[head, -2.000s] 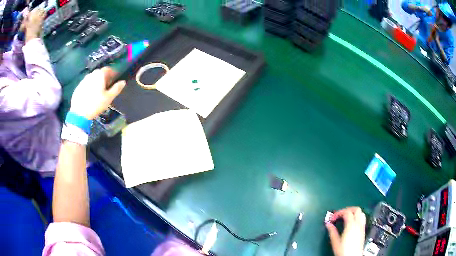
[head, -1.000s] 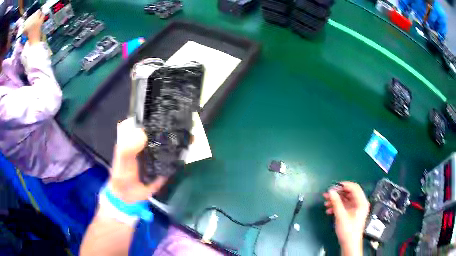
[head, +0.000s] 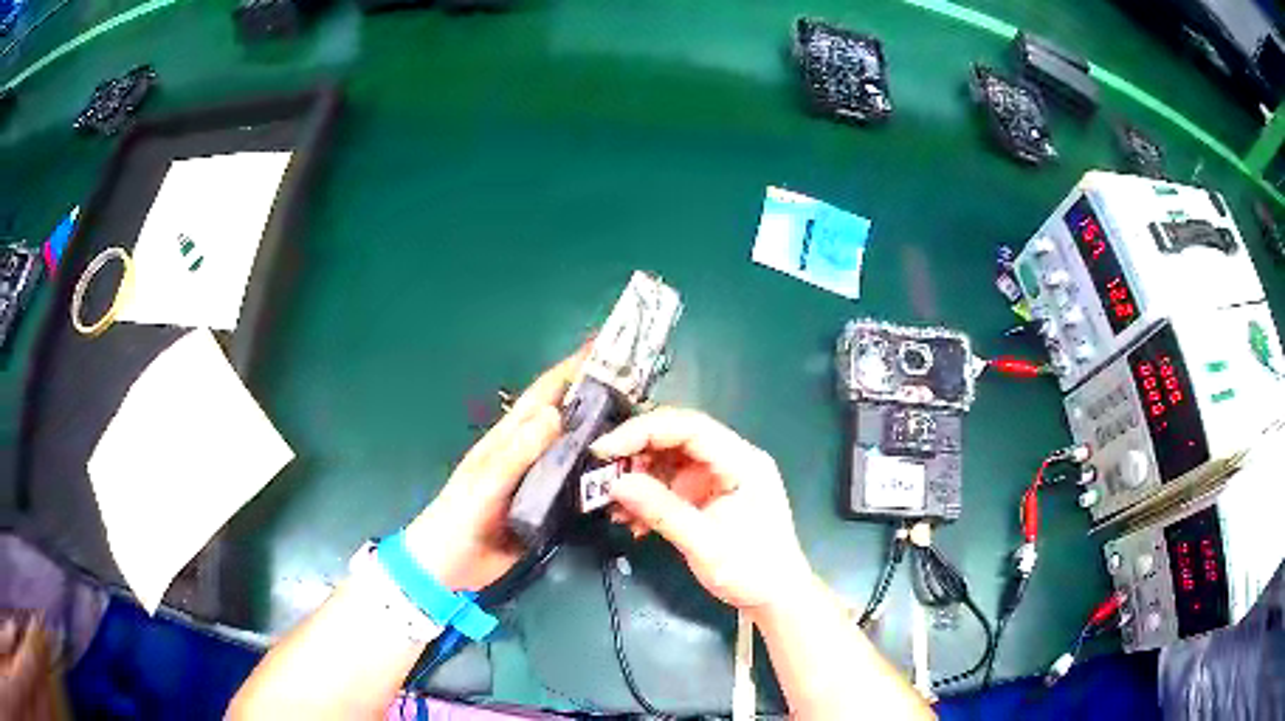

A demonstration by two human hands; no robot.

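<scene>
My left hand [head: 486, 486] holds an opened camera unit [head: 567, 458] tilted on its edge above the green mat. Its camouflage half points away from me, its dark grey half is nearer. My right hand [head: 719, 500] pinches a small white card with dark print [head: 600, 486] at the side of the dark half. Whether the card touches the unit I cannot tell. A second opened camera unit [head: 906, 423] lies flat to the right, with cables at its lower edge. A black cord hangs below the held unit.
Three power supplies [head: 1163, 395] with red digits and clip leads stand at the right. A blue and white card [head: 813, 242] lies ahead. At left, a black tray [head: 303, 169] holds paper sheets [head: 226, 233] and a tape roll [head: 103, 290]. Dark units [head: 841, 71] lie farther back.
The view has turned right. My left hand has brought the camera unit from over the tray to the middle, and my right hand has come to its side with the small card.
</scene>
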